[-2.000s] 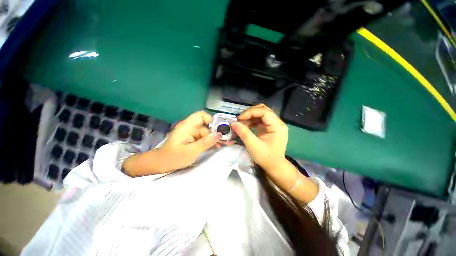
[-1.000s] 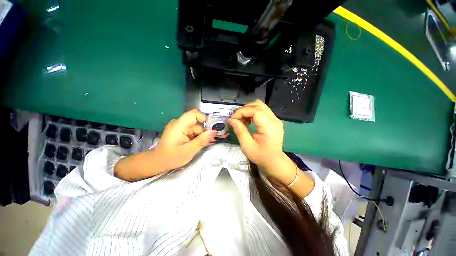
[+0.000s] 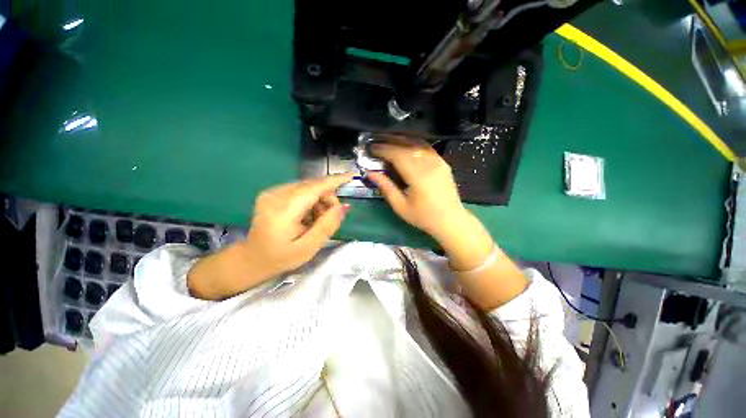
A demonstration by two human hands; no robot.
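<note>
A small silver workpiece (image 3: pixel 367 155) is in the fingers of my right hand (image 3: pixel 422 185), over the front of the black press fixture (image 3: pixel 327 88). Its dark centre is not clearly visible. My left hand (image 3: pixel 288 224) is just left of it, forefinger pointing at the silver front plate (image 3: pixel 353 189) of the press base, thumb apart, holding nothing that I can see. The fingers of my right hand hide part of the workpiece.
A black parts tray (image 3: pixel 498 186) with scattered tiny pale grains lies right of the press. A small clear packet (image 3: pixel 584 175) lies further right. A pocketed tray of dark units (image 3: pixel 96 261) is at the lower left. Yellow tape (image 3: pixel 646 82) curves across the upper right.
My right hand has moved the workpiece forward, away from my body, to the press base. My left hand has let go of it and its forefinger has straightened.
</note>
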